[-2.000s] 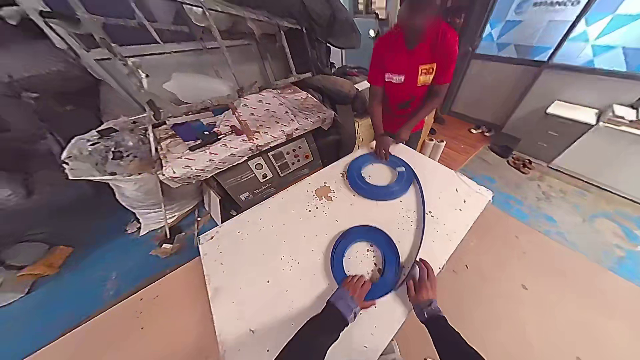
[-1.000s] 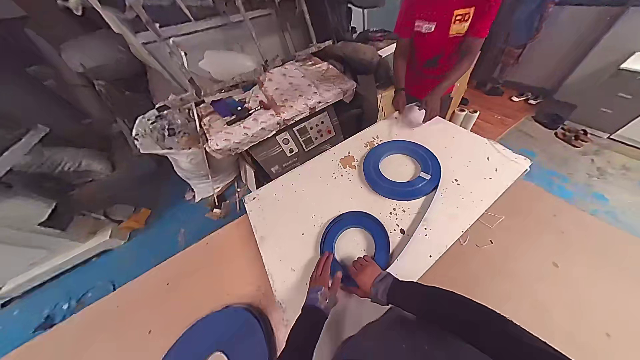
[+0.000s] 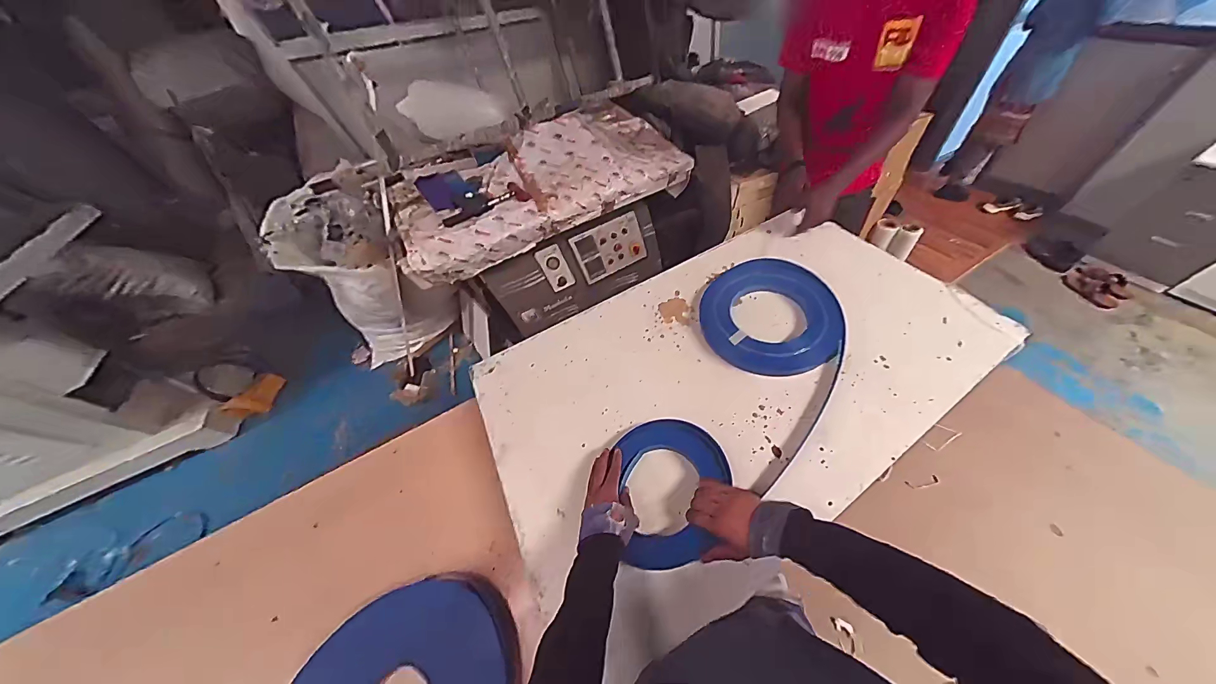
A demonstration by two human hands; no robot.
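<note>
A near coil of blue strip (image 3: 674, 437) lies flat on a white board (image 3: 560, 408). My left hand (image 3: 605, 492) rests at its left rim, fingers pointing forward. On the coil's right side lies my right hand (image 3: 727, 518), its fingers over the ring and reaching the inner edge. A second blue coil (image 3: 812, 304) with a small pale tag lies farther back on the board. From its right side a strip (image 3: 819, 418) curves down toward my right hand, where its end is hidden.
Across the board stands a person in a red shirt (image 3: 845, 114), hands at its far edge. Another blue coil (image 3: 418, 632) lies at the lower left. A machine with a control panel (image 3: 608, 249) and a stuffed white sack (image 3: 380, 304) stand beyond the board.
Two seconds ago my right hand was at the strip, right of the near coil; now it lies on the coil. The far coil has turned, its tag now at the lower left. The view has shifted left.
</note>
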